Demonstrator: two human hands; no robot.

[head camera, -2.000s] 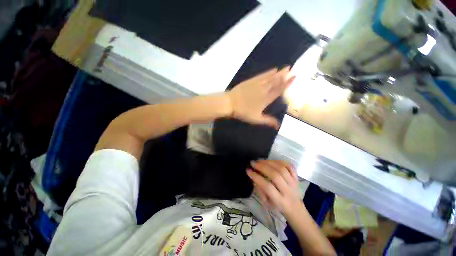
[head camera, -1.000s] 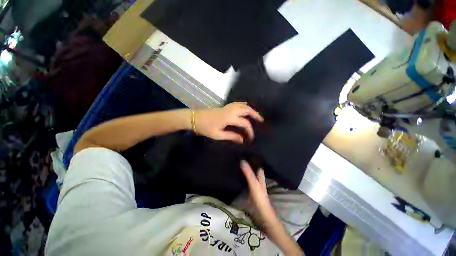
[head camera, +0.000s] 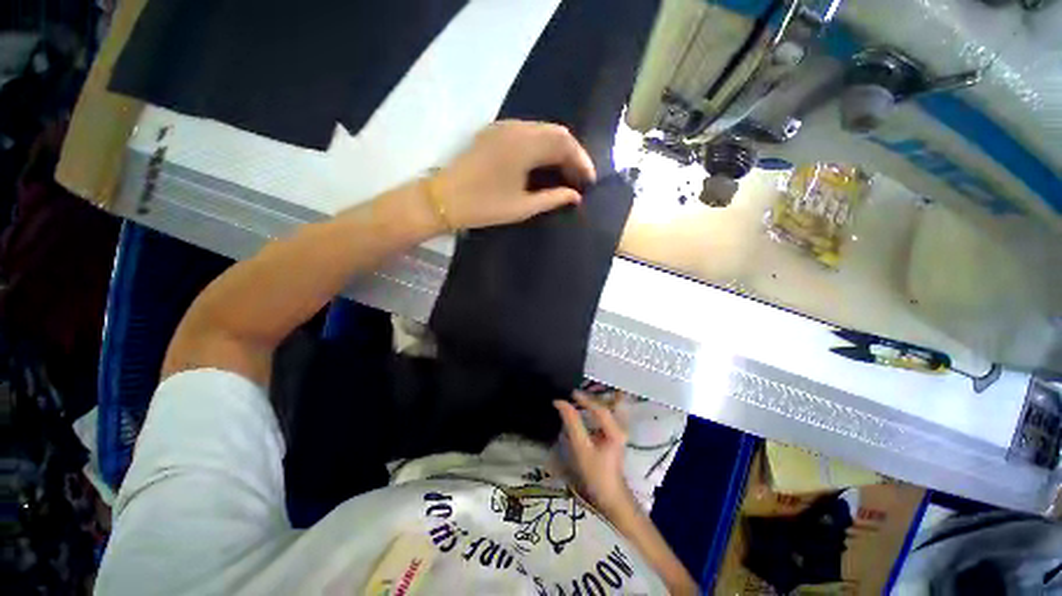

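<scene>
A long black cut panel (head camera: 530, 274) runs from beside the lit needle area, over the table's front edge, down to the lap. My left hand (head camera: 518, 175) lies on the panel left of the needle, thumb and fingers pinched at the cloth. My right hand (head camera: 592, 437) is below the table edge, thumb and finger at the panel's right edge near the lap. The cream sewing machine head (head camera: 932, 116) with a blue stripe is at upper right. The presser foot (head camera: 635, 172) is close to the panel's edge; whether it presses the cloth cannot be told. Bunched black cloth (head camera: 338, 408) covers the lap.
Stacked black cut pieces (head camera: 280, 64) lie left on the table. A small yellow-brown packet (head camera: 818, 212) is on the bed. Thread snips (head camera: 891, 352) lie at right, behind the ruler strip (head camera: 757, 402). A blue crate (head camera: 128, 338) and a cardboard box (head camera: 879, 541) are below.
The panel, spread wide over the table a second before, now lies narrower along the needle. My left hand moved up beside the needle. My right hand stays low at the cloth's edge. The view shifted.
</scene>
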